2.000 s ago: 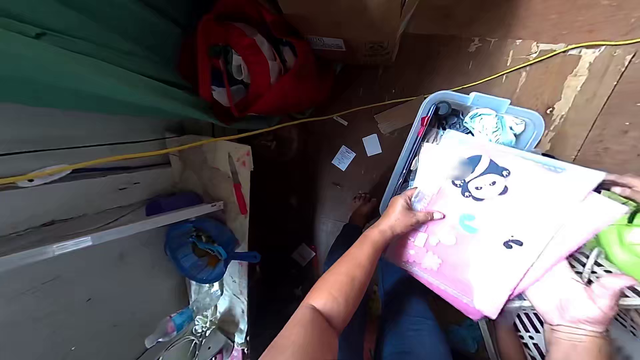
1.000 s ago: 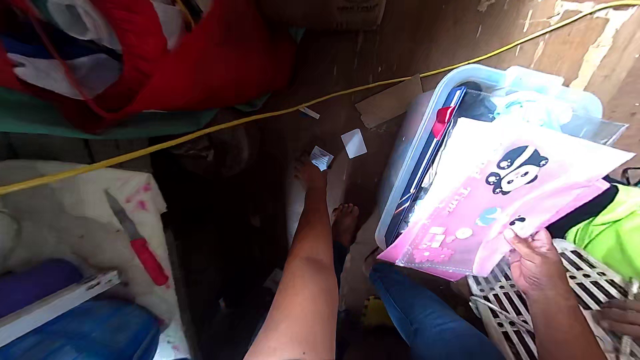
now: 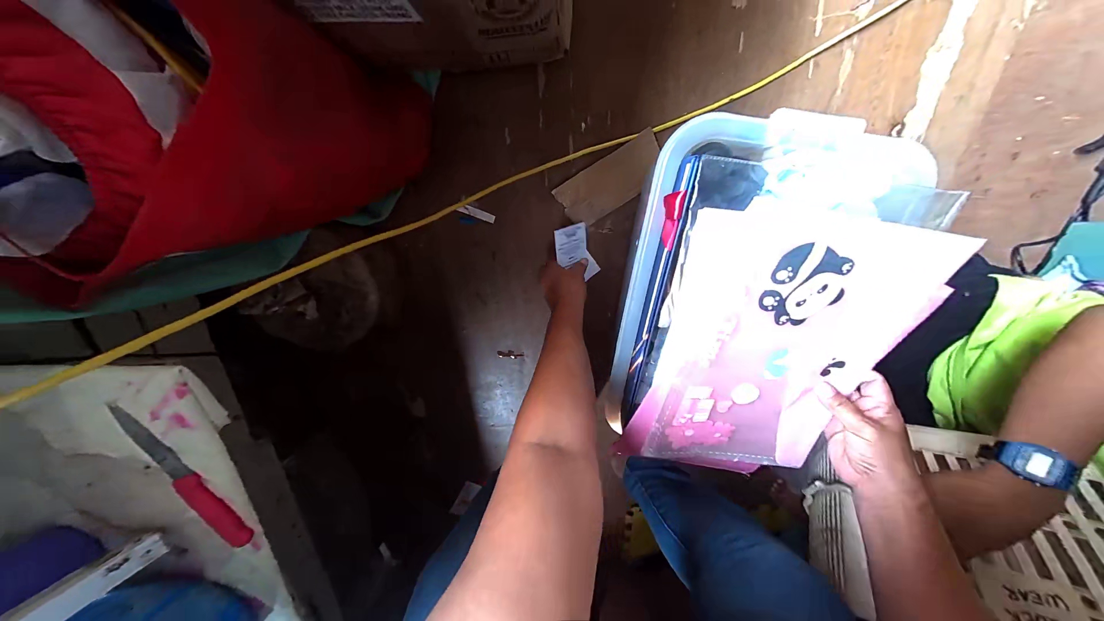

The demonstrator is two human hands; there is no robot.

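Note:
My left hand (image 3: 565,280) reaches down toward the wooden floor and grips a small printed paper slip (image 3: 570,244); a second pale slip (image 3: 591,266) shows right beside it. With my right hand (image 3: 867,427) I hold pink and white plastic envelopes (image 3: 733,345) with panda prints by their lower right edge. They lie over a light blue plastic bin (image 3: 642,250), which holds a dark folder (image 3: 724,181), a red item (image 3: 672,220) and clear plastic packets.
A yellow cord (image 3: 509,181) crosses the floor. A red bag (image 3: 285,129) and a cardboard box (image 3: 448,34) stand beyond. A red-handled knife (image 3: 185,479) lies on a stained surface at left. Another person's arm with a watch (image 3: 1038,464) is at right, over a white plastic crate (image 3: 1044,552).
My left hand has let go of the envelopes and moved down to the floor slips; one slip now overlaps the other. My right hand keeps the envelopes over the bin. The view has shifted.

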